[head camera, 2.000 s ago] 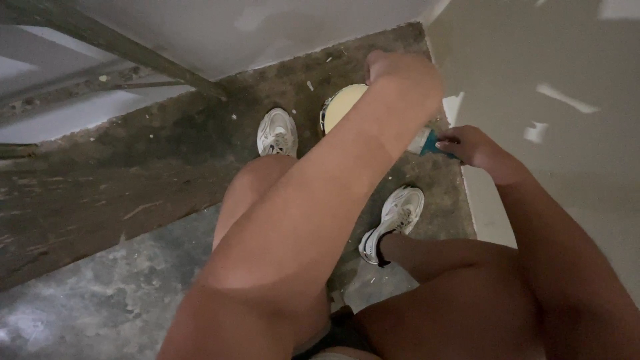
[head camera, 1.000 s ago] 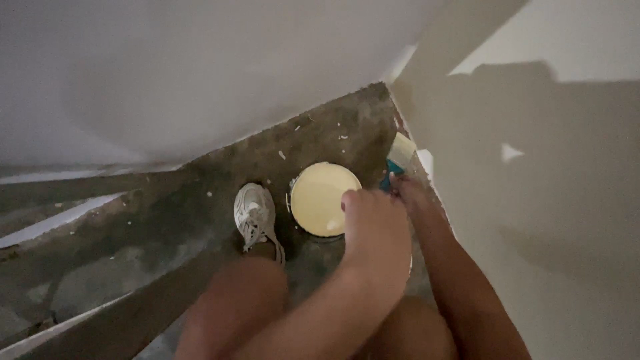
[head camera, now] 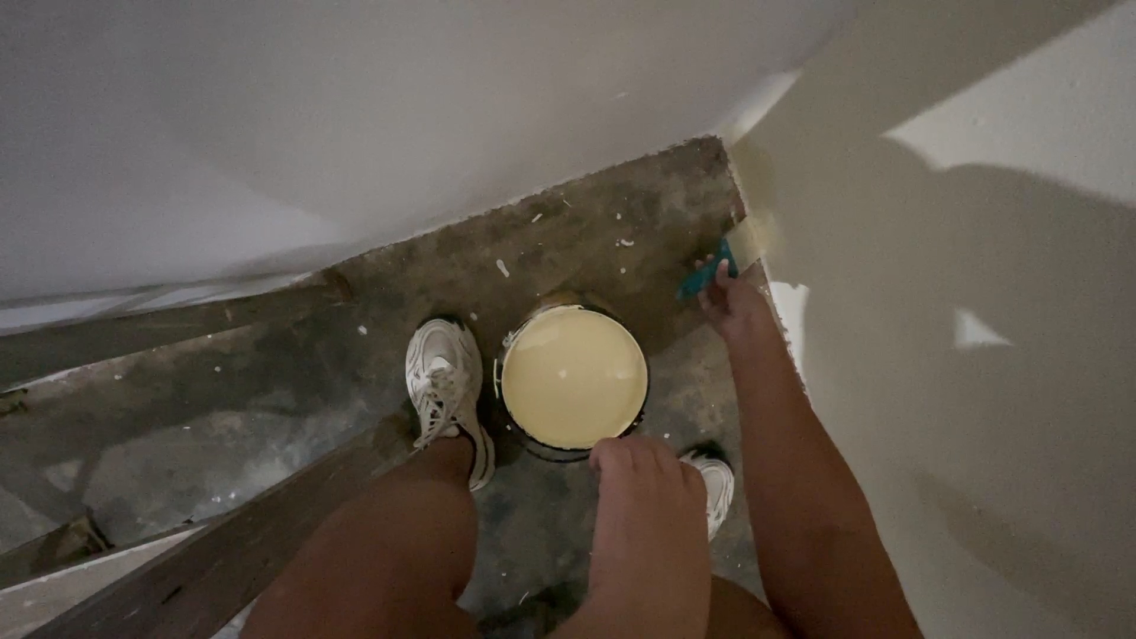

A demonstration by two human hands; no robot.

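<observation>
A wide paintbrush with a teal handle (head camera: pixel 707 277) is held in my right hand (head camera: pixel 729 297), its pale bristles against the foot of the right-hand wall near the corner. Between my feet stands a round bucket of cream-yellow paint (head camera: pixel 574 377), with a dark rim and a wire handle. My left hand (head camera: pixel 641 457) is at the bucket's near right edge, fingers curled down. Its fingertips are hidden, so whether it grips the rim or the wire handle cannot be told.
Two walls, one at the back (head camera: pixel 355 133) and one on the right (head camera: pixel 932 399), meet in a corner. White sneakers (head camera: pixel 441 382) flank the bucket on the concrete floor (head camera: pixel 426 266), which bears paint specks. Wooden boards (head camera: pixel 266 506) lie or lean at the lower left.
The brush in my right hand has come to the foot of the right wall. My left hand has moved back to the bucket's near edge, showing more of the paint. The view has shifted.
</observation>
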